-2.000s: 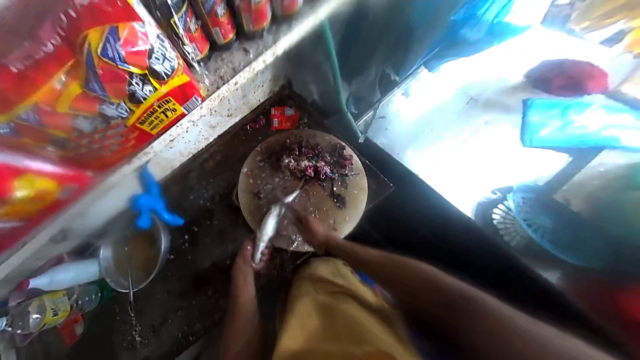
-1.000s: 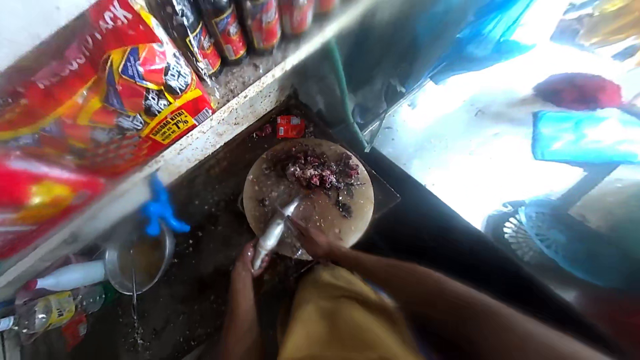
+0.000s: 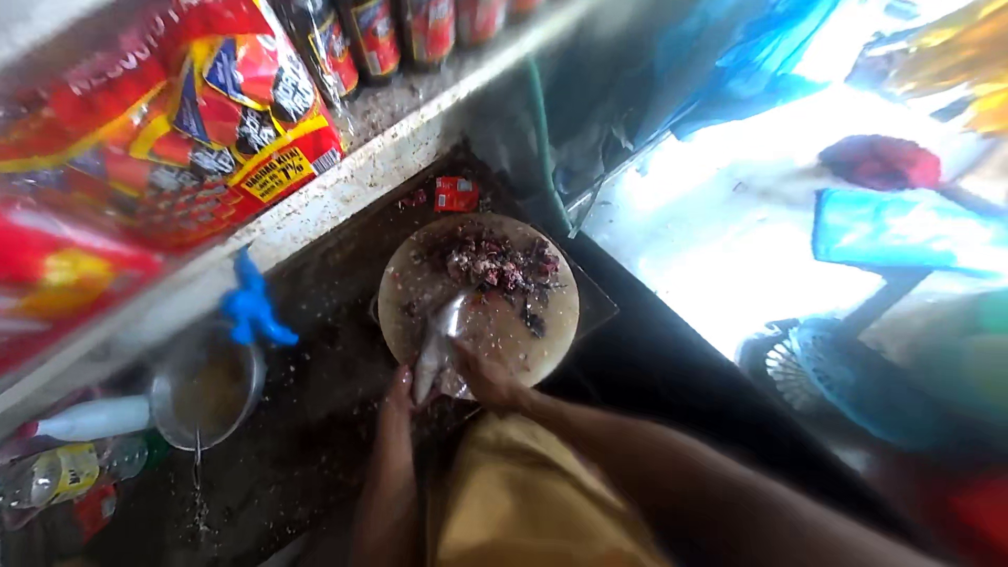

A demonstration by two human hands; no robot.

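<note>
A silvery fish [image 3: 429,364] lies tilted over the near left edge of a round chopping board [image 3: 551,346]. My left hand [image 3: 403,387] grips its near end at the board's rim. My right hand [image 3: 490,379] is against the fish from the right, its fingers closed around something; a shiny blurred patch shows just above the fingers, and whether that is a knife blade or the fish's side I cannot tell. Dark red fish guts and scraps [image 3: 504,264] are heaped on the far half of the board.
A small red packet [image 3: 456,194] lies beyond the board. To the left are a metal pot [image 3: 256,386] of cloudy liquid, a white bottle [image 3: 98,419], a clear plastic bottle [image 3: 71,472] and a blue plastic object [image 3: 253,303]. Red snack packs [image 3: 220,118] and dark bottles [image 3: 374,39] line the ledge.
The fish's far end and my right hand have shifted a little on the board. My left hand stays at the near end of the fish.
</note>
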